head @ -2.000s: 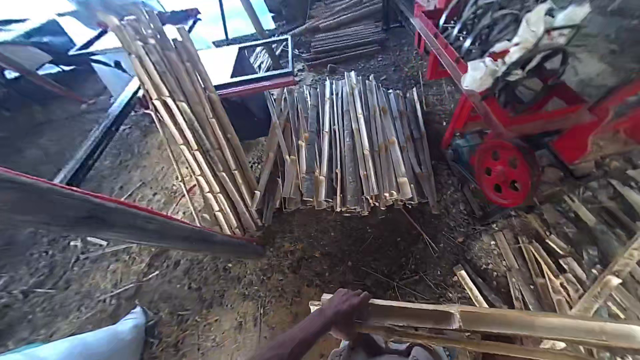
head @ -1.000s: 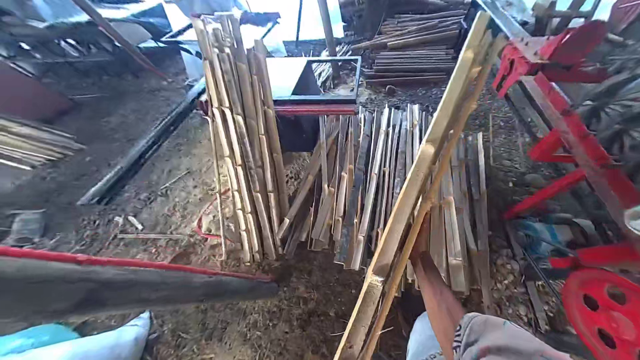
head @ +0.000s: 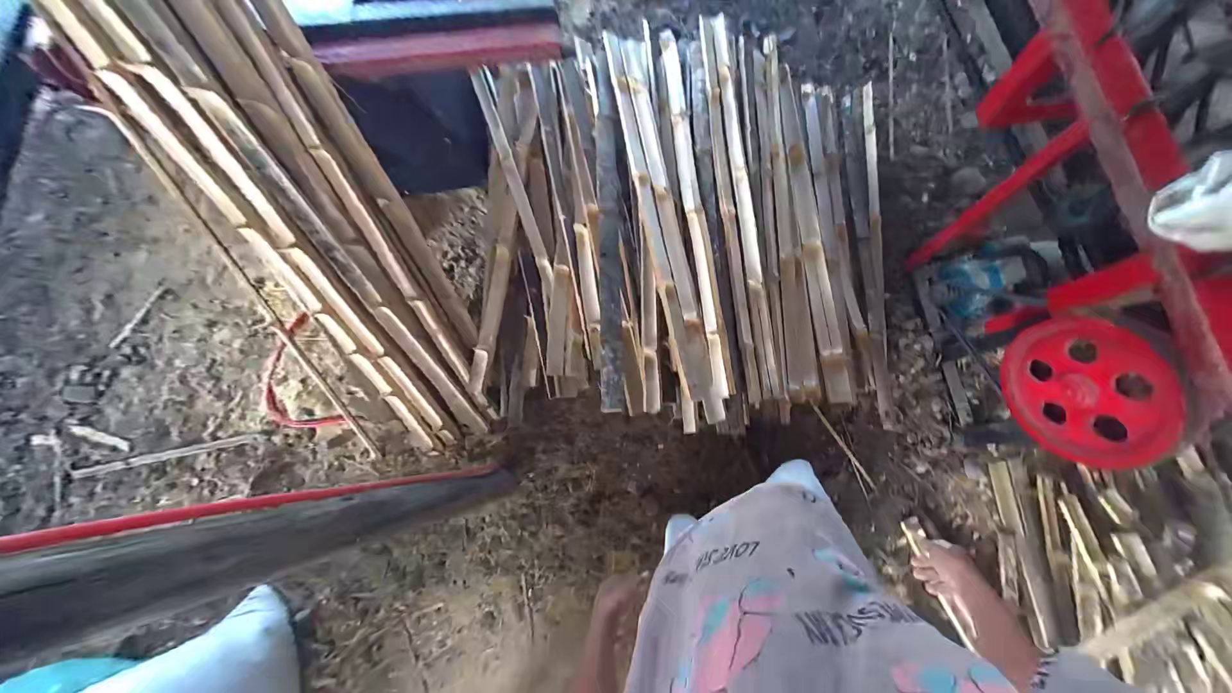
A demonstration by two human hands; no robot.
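On the right, my right hand [head: 945, 570] is closed around a narrow split bamboo strip [head: 912, 531], beside a pile of loose bamboo pieces [head: 1088, 549]. My left hand [head: 616, 595] hangs low at the left edge of the printed shirt, blurred, so its fingers and anything in them cannot be made out. In front of me, a wide row of split bamboo lengths [head: 688, 241] lies on the ground. Longer split bamboo pieces [head: 279, 212] form a slanting bundle at the upper left.
A red machine frame with a red wheel [head: 1092, 393] stands at the right. A grey beam with a red edge [head: 241, 520] juts in from the left. A pale sack [head: 241, 650] is at the lower left, and a red cord [head: 274, 385] lies on the soil.
The long split bamboo held up in my right hand one second ago is out of that hand. That hand has moved down to the right and has closed on a narrow strip.
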